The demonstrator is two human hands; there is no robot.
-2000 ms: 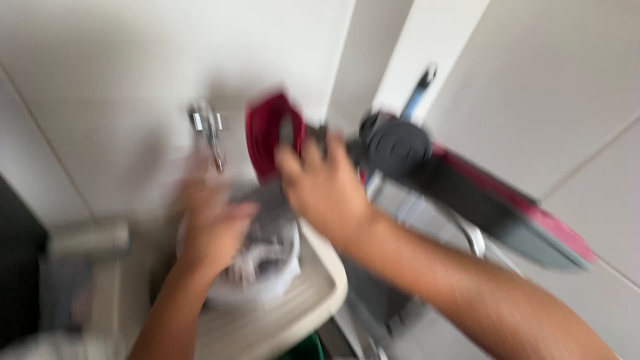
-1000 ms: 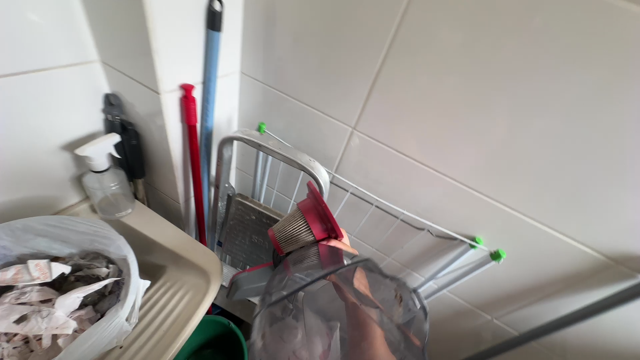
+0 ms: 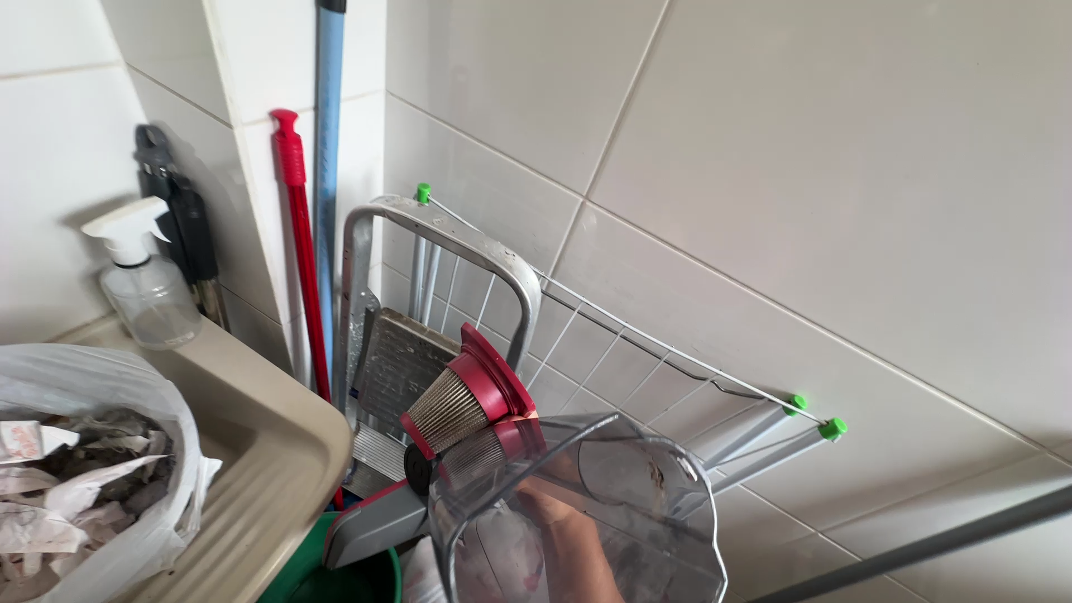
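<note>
My right hand [image 3: 548,498] shows through a clear plastic dust cup [image 3: 645,502] at the bottom centre. Its fingers are at the base of a red cone-shaped pleated vacuum filter [image 3: 465,398], whose narrow end points down and left. A grey and red vacuum cleaner part [image 3: 381,523] sticks out to the left below the filter, over a green bucket. The cup lies nearer the camera than the hand and has dirt marks on its wall. My left hand is out of view, and what holds the cup cannot be seen.
A beige ribbed sink [image 3: 276,469] on the left holds a white bag [image 3: 172,419] of paper scraps and dust. A spray bottle [image 3: 151,293] stands on its ledge. A red pole [image 3: 300,218], blue pole [image 3: 328,167], metal stepladder [image 3: 444,230] and drying rack [image 3: 636,322] lean by the tiled wall.
The view has swung right from the tap and sink. Two seconds ago both hands were at the vacuum parts over the sink; now the filter and cup are beside it, in front of the stepladder.
</note>
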